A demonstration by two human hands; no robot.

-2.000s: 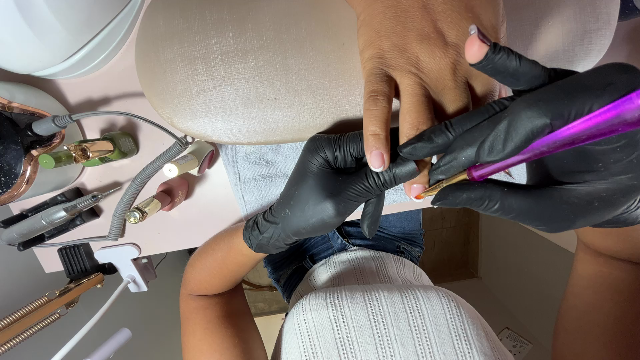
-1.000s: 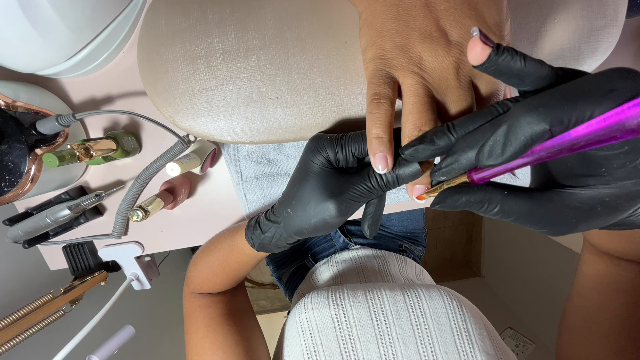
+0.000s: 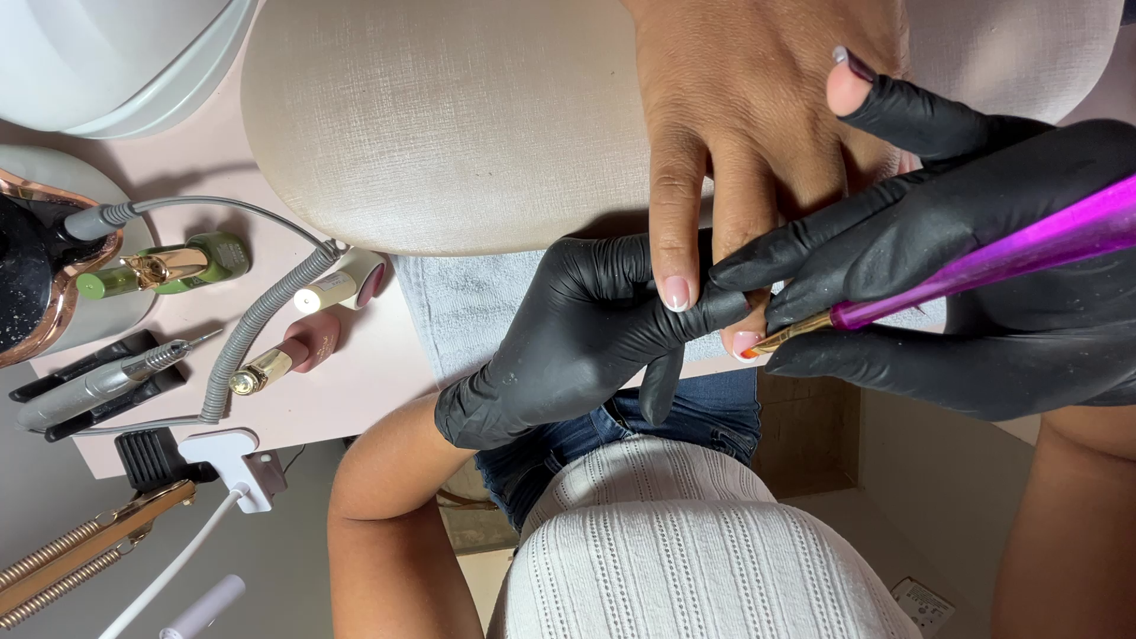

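Note:
My left hand (image 3: 577,337), in a black glove, grips a finger of another person's hand (image 3: 754,98), which reaches in from the top. My right hand (image 3: 958,257), gloved in black with the thumb tip bare, holds a nail brush with a purple handle (image 3: 994,253) and a gold ferrule. Its orange-tinged bristles touch the white-tipped nail (image 3: 745,344) of the held finger. The neighbouring finger, also with a white-tipped nail (image 3: 676,293), lies over my left fingers. Fingertips of my right hand rest against the held finger. The hand's remaining fingertips are hidden.
A padded armrest (image 3: 444,124) supports the other person's hand, above a light towel (image 3: 461,311). At left are a green polish bottle (image 3: 217,259), a white-capped bottle (image 3: 342,282), a pink bottle (image 3: 311,342), a nail drill (image 3: 106,386) with a coiled cord (image 3: 248,328), and a lamp clamp (image 3: 226,457).

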